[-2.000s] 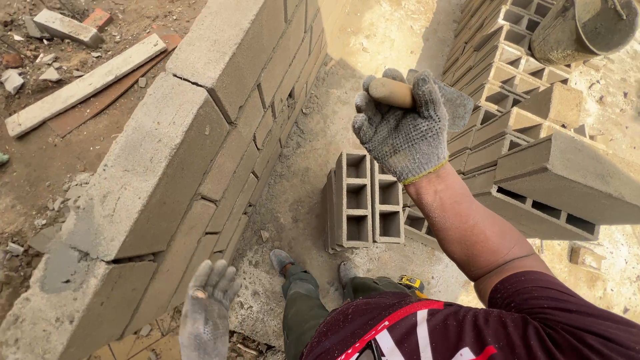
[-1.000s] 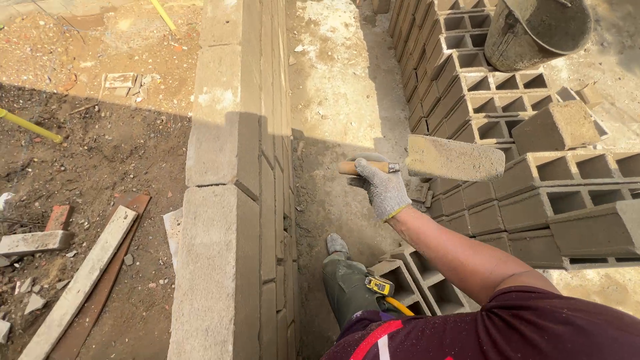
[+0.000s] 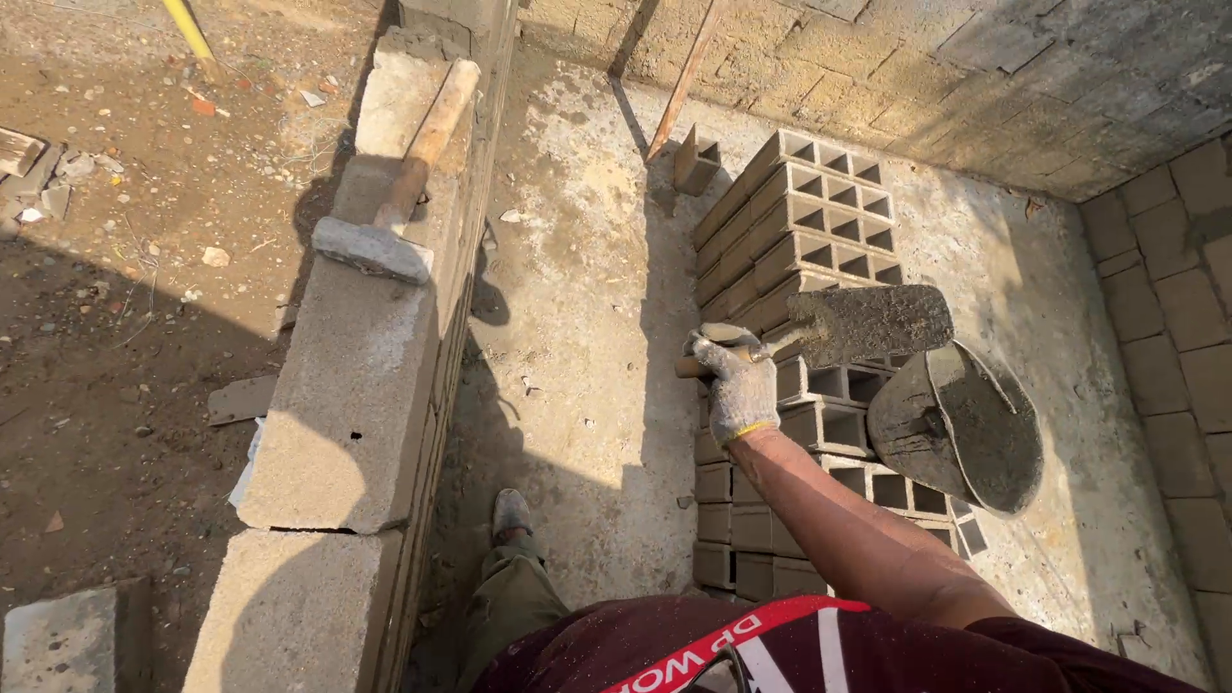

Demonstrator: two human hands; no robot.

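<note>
My right hand [image 3: 739, 385], in a dusty knit glove, is closed around the wooden handle of a mason's trowel [image 3: 871, 322]. The mortar-crusted blade points right, over stacked hollow concrete blocks [image 3: 835, 207] and just above a mortar bucket [image 3: 948, 428], which sits tilted on the blocks. A hammer [image 3: 373, 248] with a worn wooden handle lies on top of the block wall [image 3: 351, 385] at the left. Its dusty head is toward me. My left hand is out of view.
The block wall runs along my left side, with a dark gap at one top joint. A wooden pole [image 3: 685, 82] leans near the back wall [image 3: 847, 87], beside a single block [image 3: 696, 162]. My shod foot [image 3: 511, 513] is on the concrete floor [image 3: 577, 385]. Dirt and rubble lie beyond the wall.
The view has swung toward the back wall and bucket. My left hand, seen two seconds ago, has left view. My right hand still holds the trowel, its blade now over the stacked blocks.
</note>
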